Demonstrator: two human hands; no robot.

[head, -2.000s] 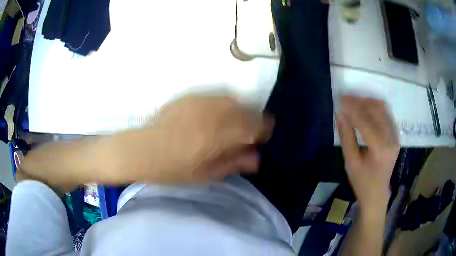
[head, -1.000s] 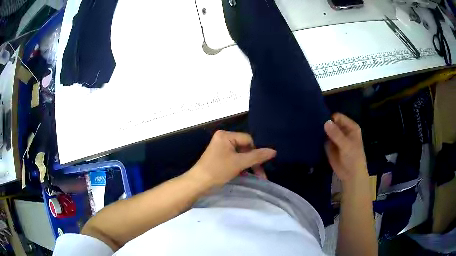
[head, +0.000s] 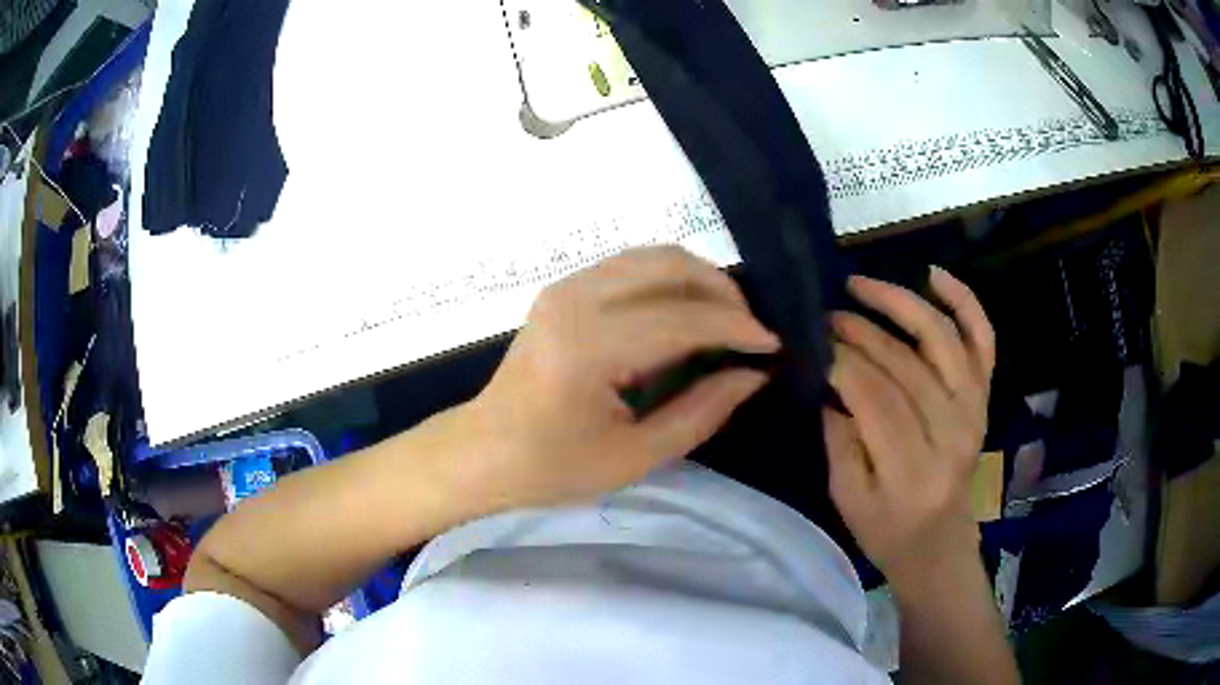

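Observation:
A dark navy curved fabric panel runs from the machine bed at the top over the table's front edge to my hands. It looks narrow, as if folded. My left hand pinches its left edge between thumb and fingers. My right hand holds the panel from the right, fingers curled, close to my left fingertips. The cloth's lower part hangs dark over my lap, partly hidden by my hands. The pale needle plate shows left of the panel.
Stacked dark cut pieces lie at the table's upper left. Slim snips and black-handled scissors lie at the right. A printed ruler runs along the front edge. A blue bin with a red-and-white roll stands lower left.
The panel went from spread wide to a narrow, folded-looking band. My hands have come together at it; my left hand moved up and slightly right.

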